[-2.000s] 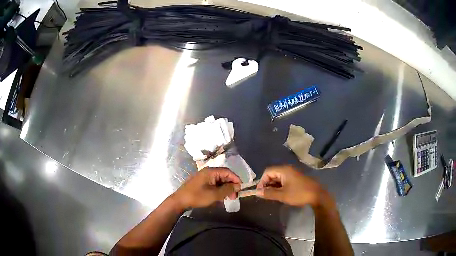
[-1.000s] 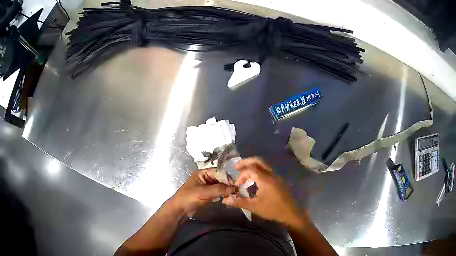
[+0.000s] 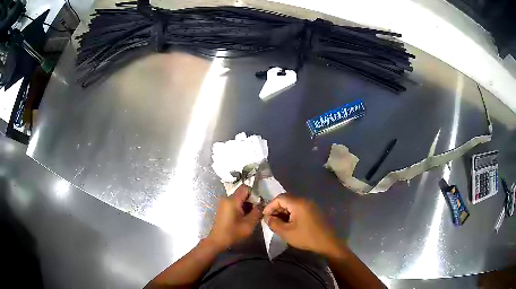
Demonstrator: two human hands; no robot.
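A white crumpled bundle [image 3: 240, 156] lies on the metal bench just beyond my hands, with small dark bits at its lower edge. My left hand [image 3: 236, 217] pinches a pale piece [image 3: 253, 191] at the bundle's near end. My right hand [image 3: 294, 221] is beside it, with its thumb and fingertips together on a white pointed piece [image 3: 273, 242] that hangs down between the hands. The fingers hide where the pieces meet.
A black strip bundle [image 3: 237, 35] lies along the back, with a white tag [image 3: 278, 83] before it. A blue box [image 3: 337, 117], beige strip [image 3: 401, 174], black pen [image 3: 381, 160], small blue-and-yellow box [image 3: 454, 203], calculator [image 3: 484, 176] and scissors [image 3: 505, 205] lie to the right.
The narrow strip once stretched between my hands is no longer seen stretched. My hands have moved closer together, and a white pointed piece now hangs below them.
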